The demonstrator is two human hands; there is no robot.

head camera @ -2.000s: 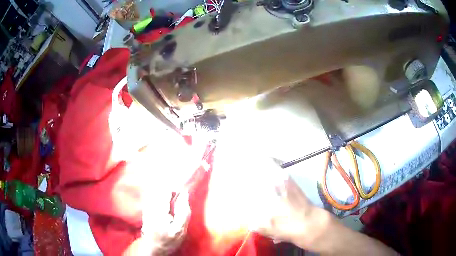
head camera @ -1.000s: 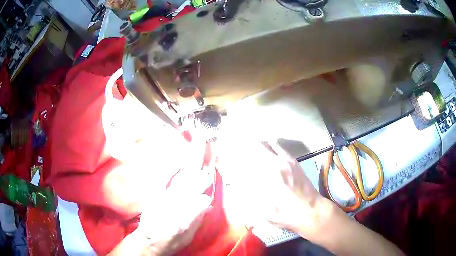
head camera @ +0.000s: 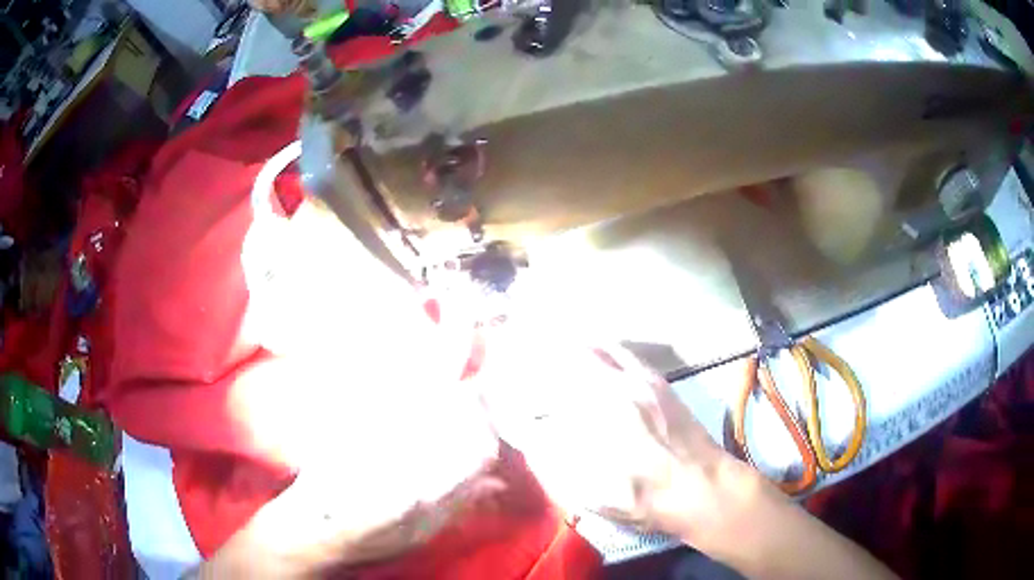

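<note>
Red fabric (head camera: 181, 306) lies left of and below the needle area, washed out white near the lamp. The presser foot and needle area (head camera: 482, 278) sits under the left end of the sewing machine head (head camera: 635, 136), in bright glare. My left hand (head camera: 397, 504) lies on the red fabric, its fingers lost in glare. My right hand (head camera: 624, 436) is flat over the cloth just in front of the needle area, its fingertips whitened out. Whether either hand pinches the cloth is hidden by glare.
Scissors with orange-yellow handles (head camera: 799, 414) lie right of my right hand. A printed ruler scale (head camera: 907, 425) runs along the table's front edge. A green bottle (head camera: 51, 417) and a shiny orange-red bag (head camera: 85, 515) are at the left. A pale curved tube (head camera: 263, 187) stands by the machine's left end.
Over the two seconds my left hand has shifted and now lies more sideways, closer to my right hand. My right hand has moved slightly towards the needle area. The view has shifted a little.
</note>
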